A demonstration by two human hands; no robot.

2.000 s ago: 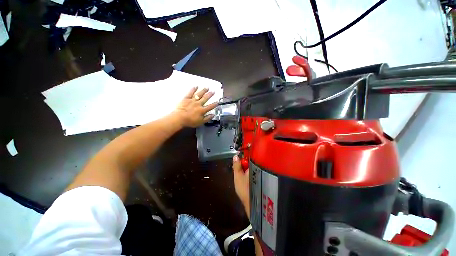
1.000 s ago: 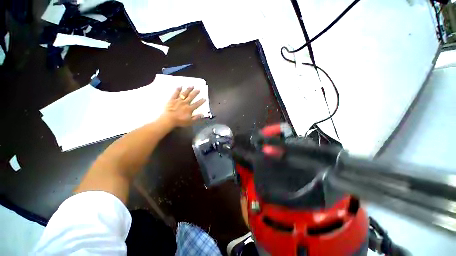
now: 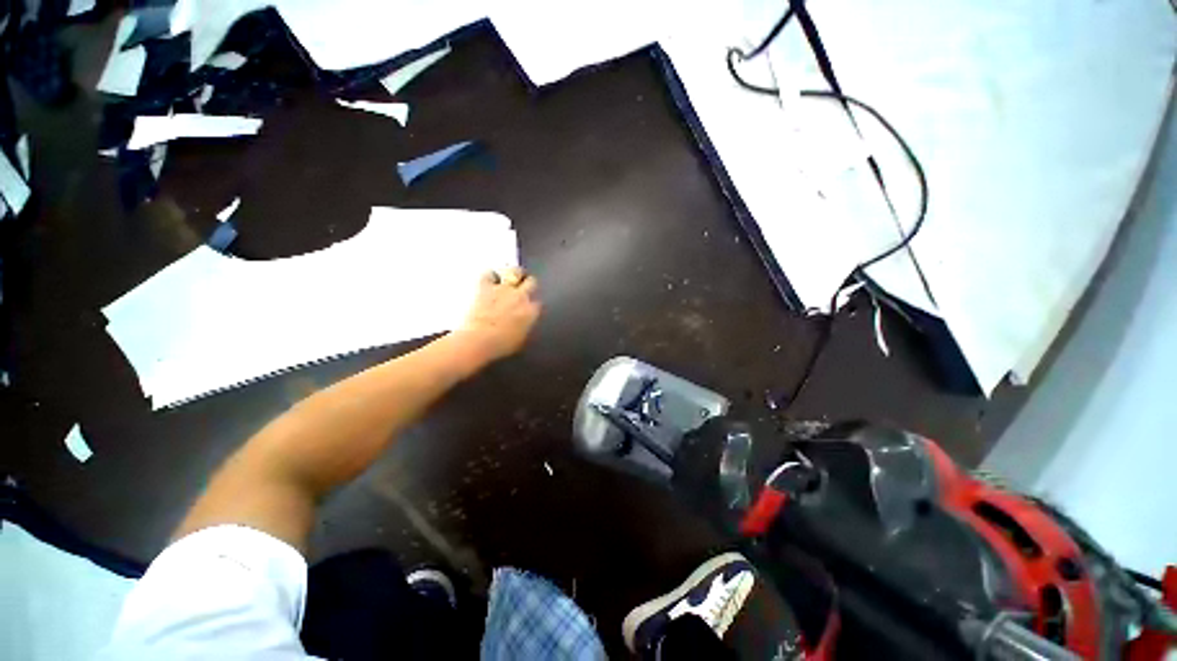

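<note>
A cut bundle [image 3: 310,291] with a white paper top and dark cloth edges lies flat on the dark table. My left hand [image 3: 503,314] is at its right end, fingers curled over the edge and gripping it. The red and black cloth cutting machine [image 3: 904,517] is at the lower right, its silvery base plate [image 3: 645,413] pointing toward the upper left, apart from the bundle. My right hand is not visible; the machine fills the area where it was earlier.
The white-topped fabric lay [image 3: 800,168] runs along the back and right with a stepped dark edge. A black cord [image 3: 919,168] loops over it. White and navy offcuts [image 3: 194,127] lie at the upper left. A shoe [image 3: 697,600] shows below.
The machine has turned and moved down and right, away from the bundle. My left hand has gone from lying flat with spread fingers to curled at the bundle's right edge.
</note>
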